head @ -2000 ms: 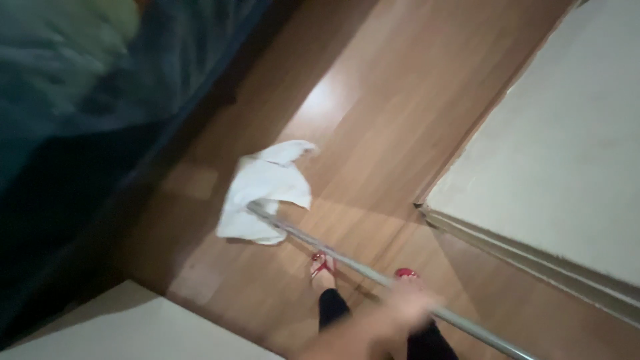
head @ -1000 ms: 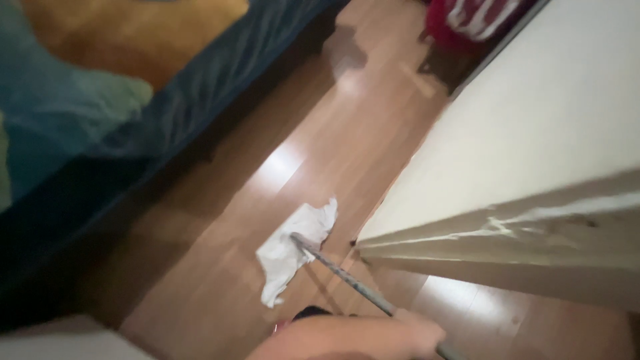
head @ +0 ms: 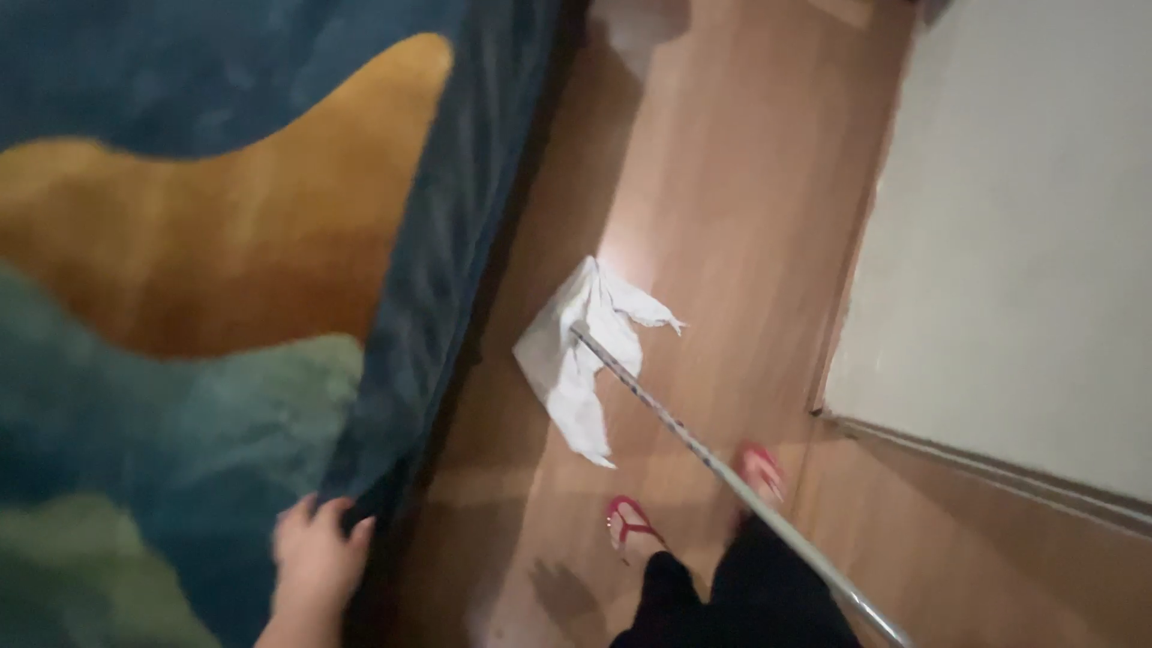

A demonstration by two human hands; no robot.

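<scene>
A white cloth (head: 576, 360) lies spread on the wood-look floor, draped around the lower end of a long metal pole (head: 711, 459). The pole slants down to the right and leaves the view at the bottom edge. My left hand (head: 319, 544) is at the lower left, on or just over the edge of a blue, orange and green blanket (head: 225, 252); its fingers are bent and spread, with no object seen in them. My right hand is out of view, so its hold on the pole's upper end is hidden.
The blanket-covered bed fills the left side. At the right stands a white wall or panel (head: 999, 252) with its corner near the pole. My feet in red flip-flops (head: 630, 520) are on the floor (head: 738, 180) below the cloth.
My left hand has come into view at the blanket's edge. The hand seen on the pole in the earlier frames is out of view. The view has shifted, showing more of the blanket.
</scene>
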